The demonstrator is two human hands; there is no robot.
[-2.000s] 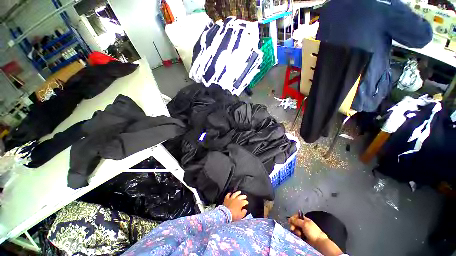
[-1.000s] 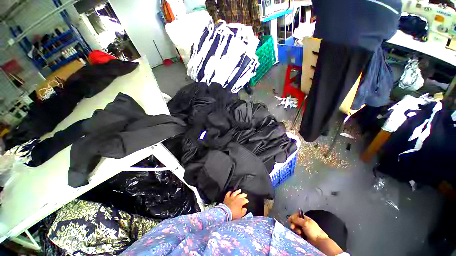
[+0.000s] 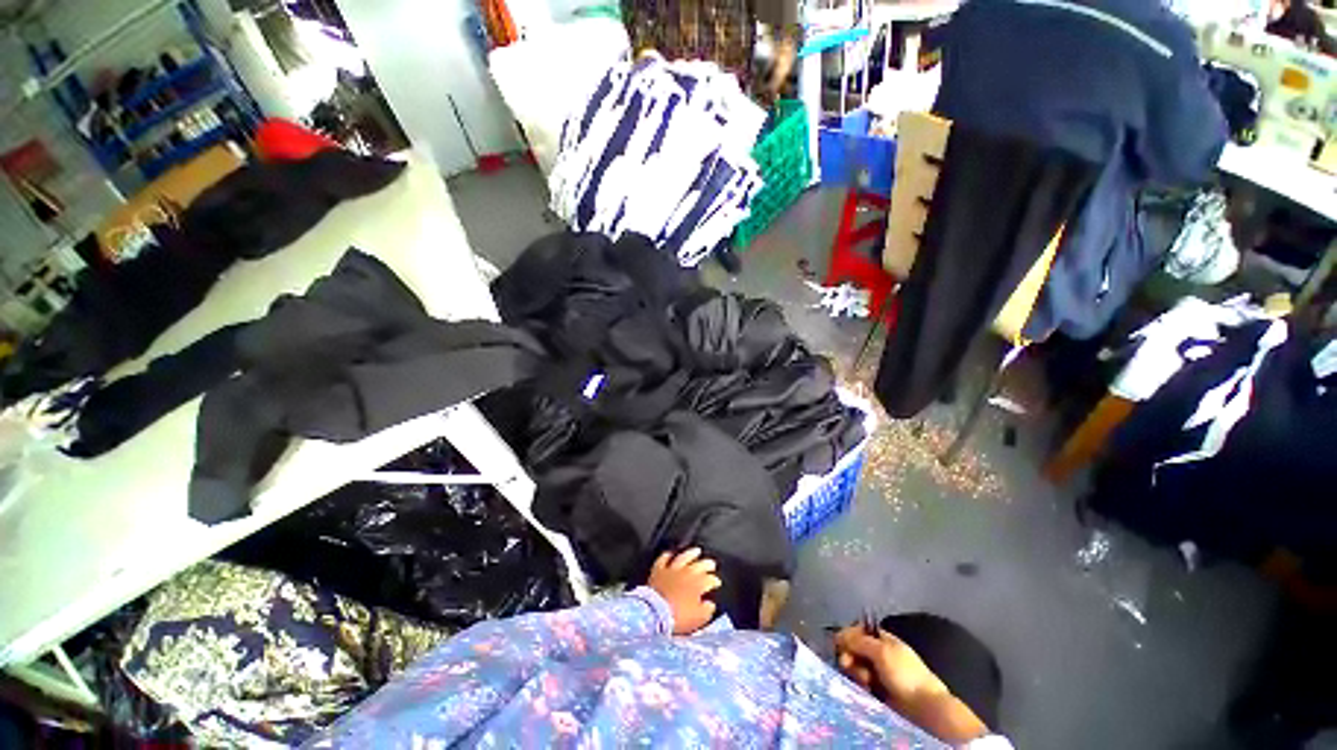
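Note:
Black garments [image 3: 667, 491] lie in a crumpled heap before me, the nearest cloth reaching my lap. My left hand [image 3: 683, 589] lies on the heap's near edge, fingers slightly apart; its thumb side is hard to see. My right hand [image 3: 889, 662] is low at the right, beside my lap, closed around a small dark tool [image 3: 868, 626], perhaps thread snips, mostly hidden by the fingers. It does not touch the garments. A smooth black round item [image 3: 946, 659] is behind the right hand.
A blue crate [image 3: 826, 498] with a white rim is under the heap. A pale table [image 3: 110, 550] at left bears dark garments, with black plastic bags [image 3: 440, 550] below. A person in dark clothing [image 3: 1078, 88] is beyond a red stool [image 3: 856, 242]. Scraps litter the grey floor.
The view has shifted slightly. Both hands stay in nearly the same places, and the dark tool shows a little more above the right fingers. The other person has shifted position.

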